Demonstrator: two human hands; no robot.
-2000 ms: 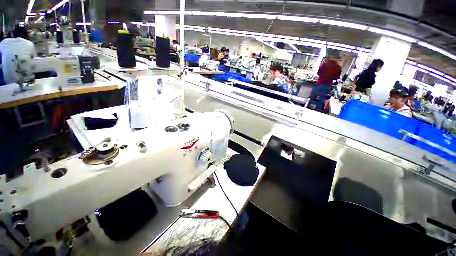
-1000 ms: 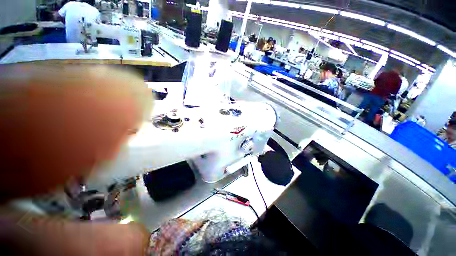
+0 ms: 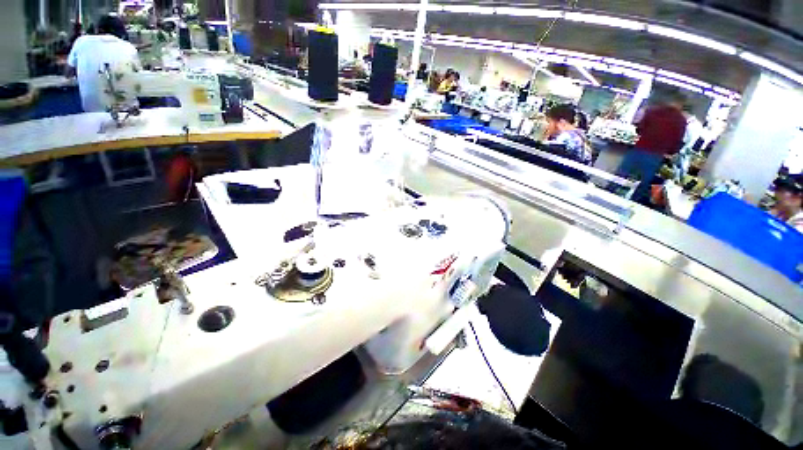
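Note:
A white sewing machine [image 3: 264,325] with a red logo runs across the view from lower left to centre right. A round metal bobbin winder [image 3: 304,274] sits on its arm. A black padded piece [image 3: 317,394] lies on the bed below the arm. A rounded black piece [image 3: 514,320] lies on the white top right of the machine. The needle area is hidden or cut off at the lower left. Neither of my hands is visible. A dark, blurred patterned shape covers the bottom edge.
Two black thread cones [image 3: 323,65] stand behind the machine. A black panel [image 3: 616,330] is at right. A blue bin [image 3: 748,230] stands at far right. Another machine [image 3: 189,95] is on a table at back left. Several people are in the background.
The large blurred hand at the left one second ago is gone from view. The view has shifted, showing more of the machine head, and the red-handled snips are now mostly covered.

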